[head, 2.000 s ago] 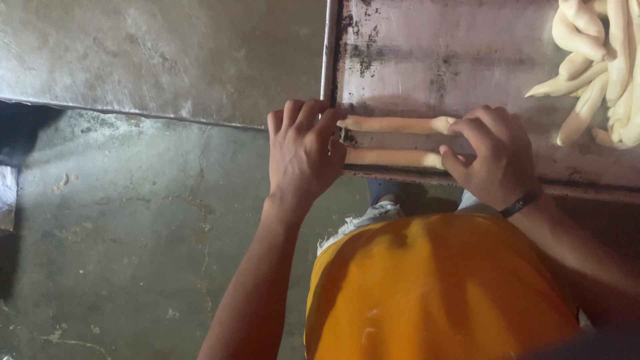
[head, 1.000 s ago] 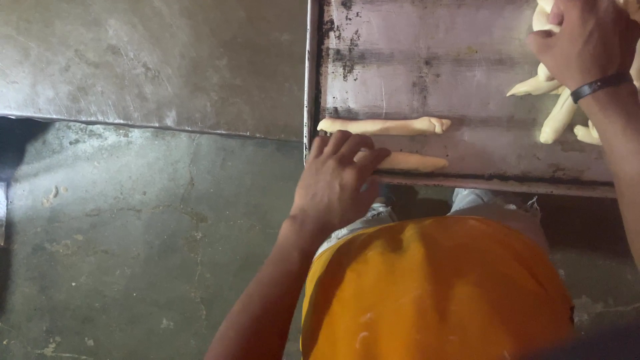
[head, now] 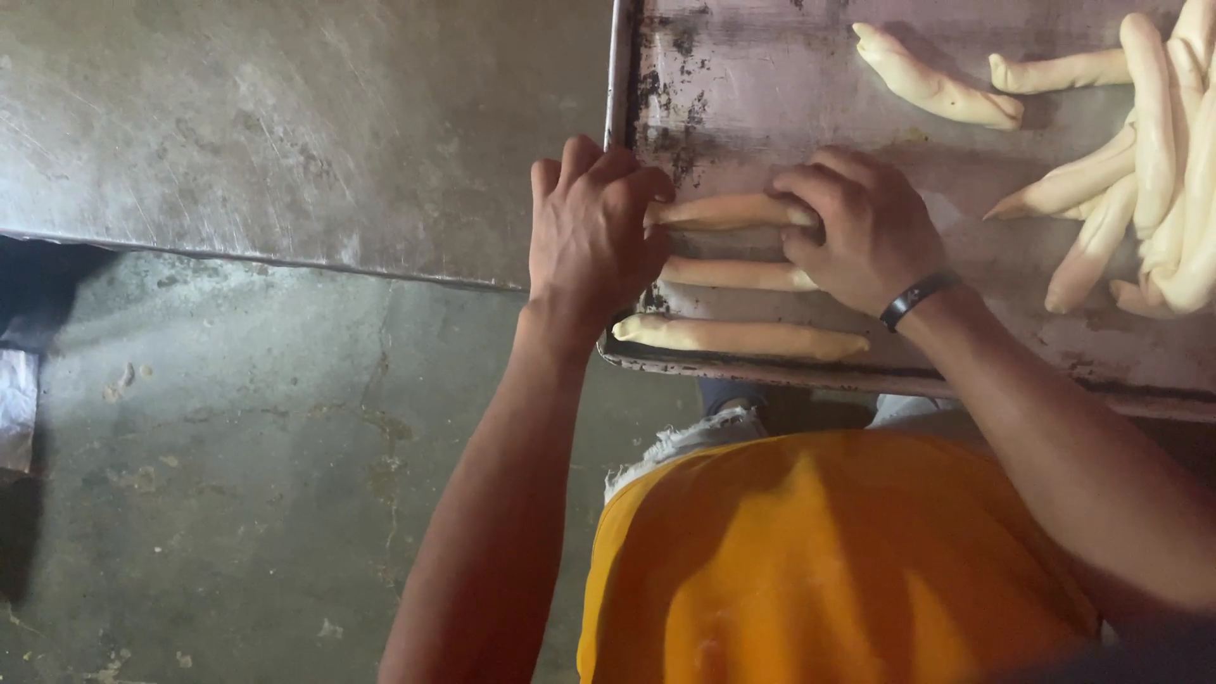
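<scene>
My left hand (head: 600,228) holds the left end of a dough strip (head: 722,212) at the tray's left rim. The strip's right end is between the fingers of my right hand (head: 860,228), which wears a dark wristband. Parallel below it lies a second dough strip (head: 736,275), its ends partly covered by my hands. A third dough strip (head: 741,337) rests along the near edge of the worn metal baking tray (head: 950,380). Beyond my right hand, a loose dough strip (head: 936,81) lies on its own.
A pile of several dough strips (head: 1154,171) lies at the tray's right. A scuffed metal tabletop (head: 285,133) adjoins the tray at the left, above a stained concrete floor (head: 247,456). My orange shirt (head: 817,570) is close to the near rim.
My right hand has come back left from the dough pile. Three strips now lie at the tray's left, where two were. One strip now lies apart, left of the pile.
</scene>
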